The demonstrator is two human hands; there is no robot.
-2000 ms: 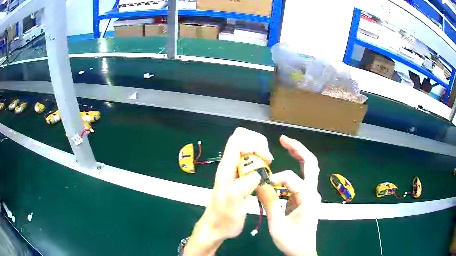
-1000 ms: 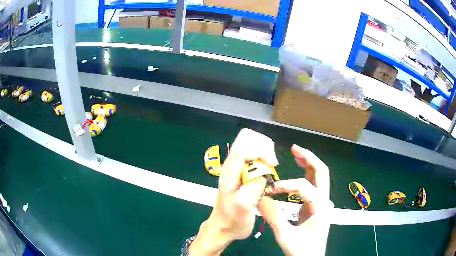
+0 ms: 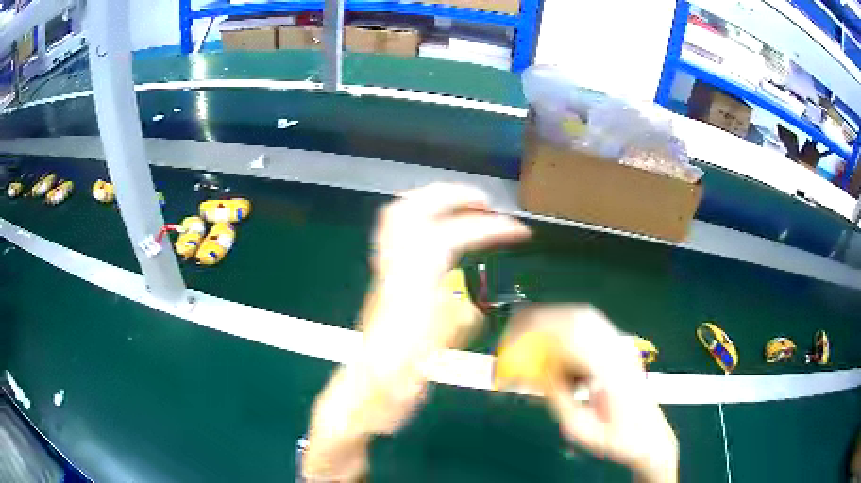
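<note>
My left hand (image 3: 415, 274) is blurred, raised over the belt, with its fingers apart and no held thing visible. My right hand (image 3: 595, 377), also blurred, is to its right and lower, holding a yellow housing shell (image 3: 526, 360) over the near rail. The shell's inside and wires cannot be made out. Another yellow housing (image 3: 456, 282) lies on the green belt, partly hidden by my left hand. Thin red and black lead wires (image 3: 486, 297) trail beside it.
More yellow housings lie on the belt, grouped at left (image 3: 217, 241) and spaced at right (image 3: 717, 346). A white post (image 3: 127, 170) stands front left. A cardboard box (image 3: 609, 195) with plastic bags (image 3: 604, 118) stands beyond the lane.
My hands, together at one yellow shell before, are now apart. The left has moved up and left, the right holds the shell lower. The housings on the belt have shifted right.
</note>
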